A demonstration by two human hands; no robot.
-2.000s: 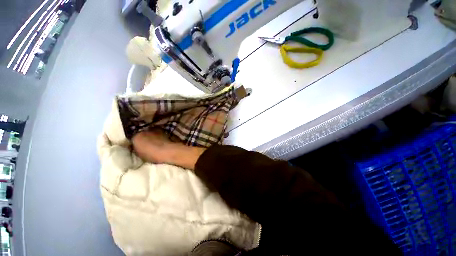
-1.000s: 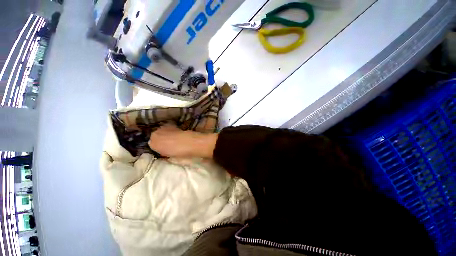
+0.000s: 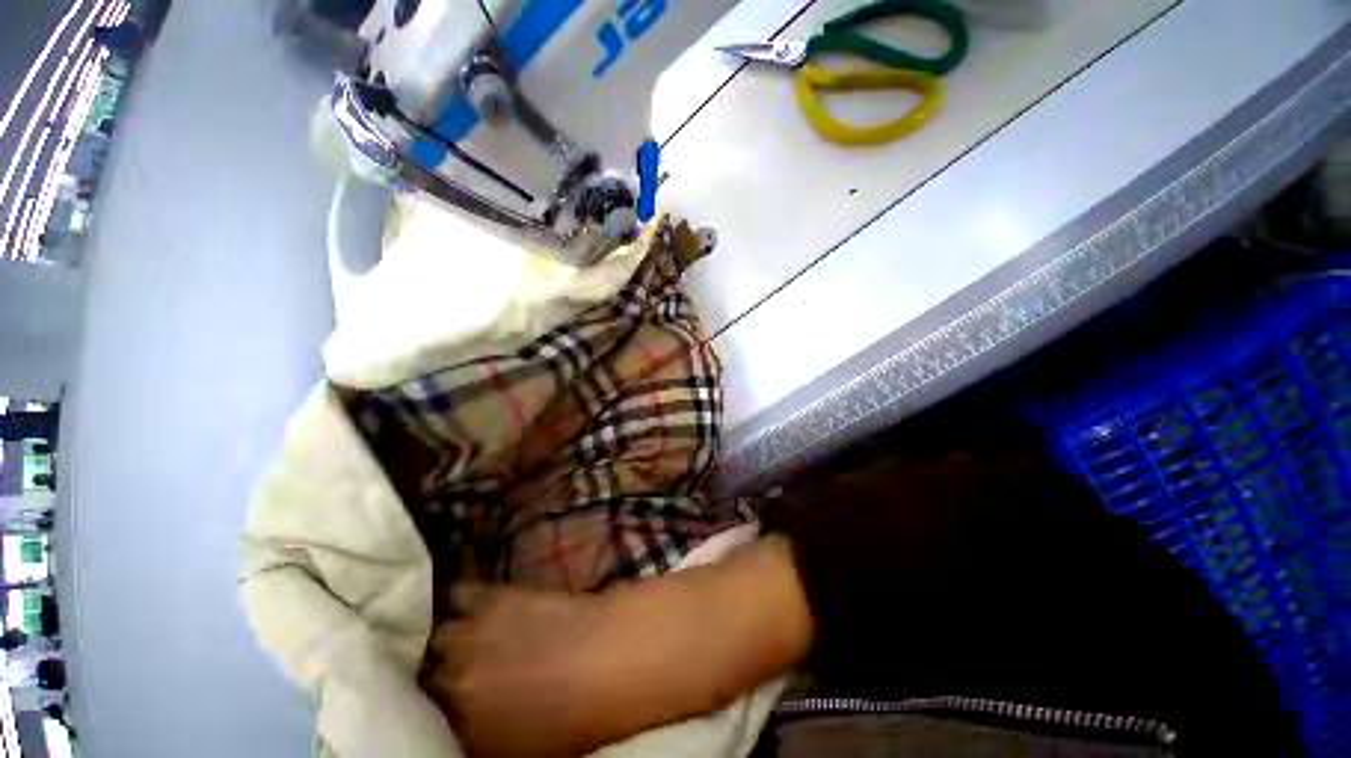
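Note:
The cream padded jacket [image 3: 348, 555] lies bunched at the machine and towards my body, its checked lining [image 3: 630, 422] turned outwards. One end of the lining is at the presser foot area [image 3: 615, 215] of the sewing machine; the needle cannot be made out. My right hand [image 3: 534, 666] reaches in from the lower right and holds the garment at the fold between shell and lining. Its fingertips are hidden in the cloth, and the hand is slightly blurred. My left hand is not in view.
Scissors with green and yellow handles [image 3: 874, 74] lie on the white machine table [image 3: 919, 193]. A printed ruler scale [image 3: 1022, 304] runs along its front edge. A blue lattice crate [image 3: 1215, 474] stands below at the right. A smooth pale blue-grey surface [image 3: 178, 370] lies at the left.
My right hand has moved down, away from the machine and towards my body. More of the checked lining is spread out between hand and machine, and the cream shell has shifted. The camera view has also shifted.

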